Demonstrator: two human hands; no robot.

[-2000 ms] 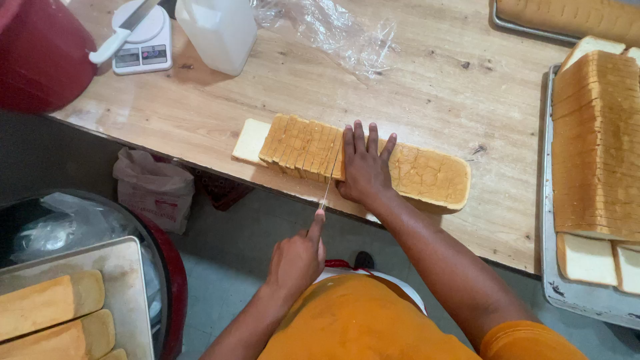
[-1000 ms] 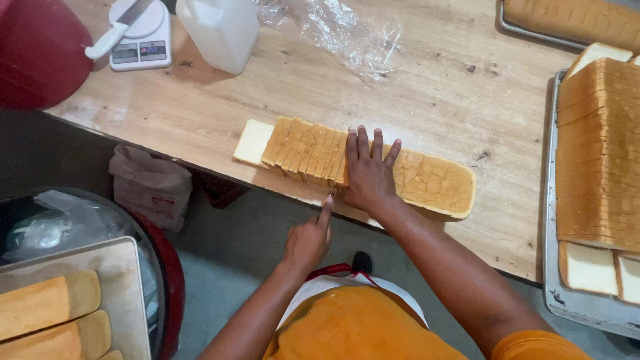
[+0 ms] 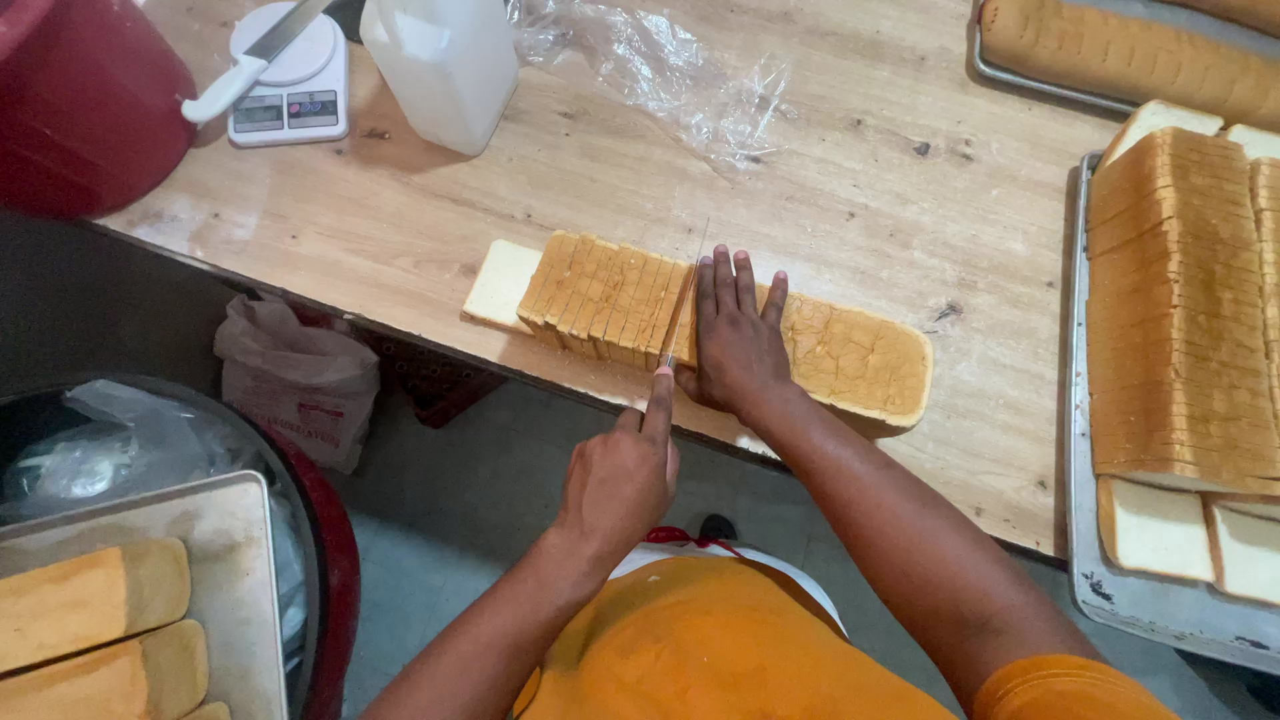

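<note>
A long loaf of bread (image 3: 860, 350) lies on its side along the wooden table's near edge. Its left part is cut into several upright slices (image 3: 590, 290), and one slice (image 3: 500, 285) lies flat at the left end. My left hand (image 3: 625, 470) is closed around a knife, whose handle is mostly hidden; the thin blade (image 3: 685, 300) crosses the loaf at the right end of the slices. Just right of the blade, my right hand (image 3: 740, 345) holds the loaf from above, fingers over its top and thumb at the near side.
Sliced loaves fill a metal tray (image 3: 1080, 560) at right; another tray (image 3: 1040, 88) with loaves is behind. A red bucket (image 3: 90, 110), kitchen scale (image 3: 290, 110) with a second knife (image 3: 235, 85), plastic jug (image 3: 445, 80) and clear film (image 3: 690, 85) stand or lie at the back left. Loaves on a tray (image 3: 235, 560) sit lower left.
The blade, barely visible one second ago, now shows across the loaf and past its far edge. Both hands sit slightly farther right than two seconds ago.
</note>
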